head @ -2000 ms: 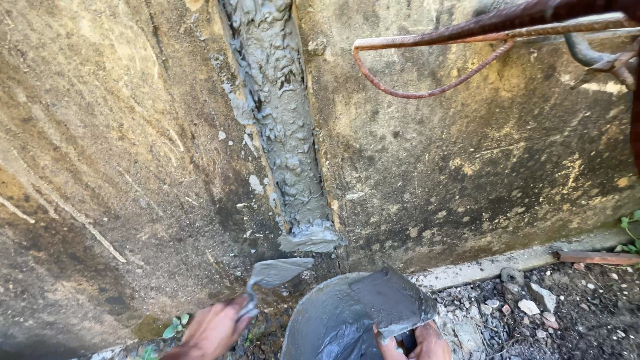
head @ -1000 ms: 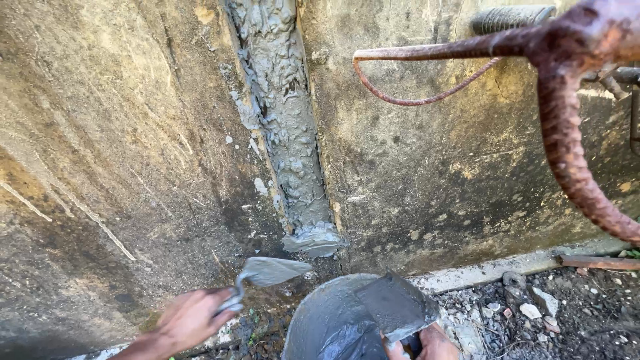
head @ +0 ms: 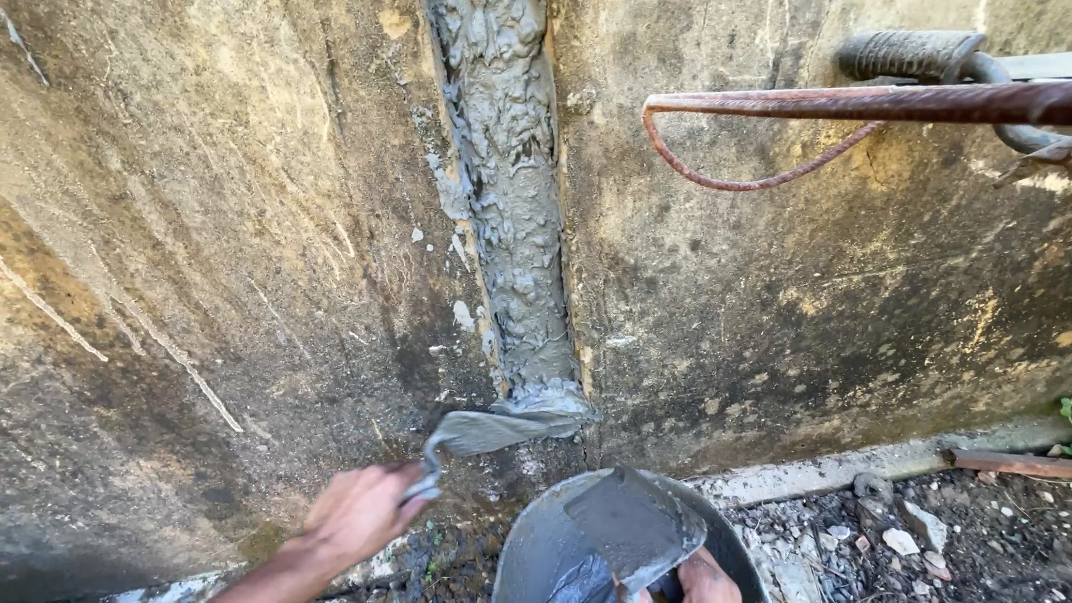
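Note:
My left hand [head: 364, 507] grips the handle of a mortar-coated trowel [head: 490, 430], whose blade lies at the lower end of a strip of wet grey mortar [head: 523, 209] filling a vertical channel in the wall [head: 712, 318]. At the bottom, my right hand [head: 703, 578] holds a flat, mortar-smeared plate or board [head: 636, 523] over a bucket [head: 532, 544]; its handle and some of the fingers are hidden. Dark plastic or wet material shows inside the bucket.
A rusty bent rebar [head: 754, 102] juts across the upper right, near a metal spring [head: 909, 54]. Along the wall's foot run a concrete ledge [head: 821, 473] and rubble [head: 904, 536], with a reddish-brown strip [head: 1009, 462] at the right.
My left hand has moved the trowel up and right, from below the mortar strip to its lower end. My right hand still holds the plate over the bucket.

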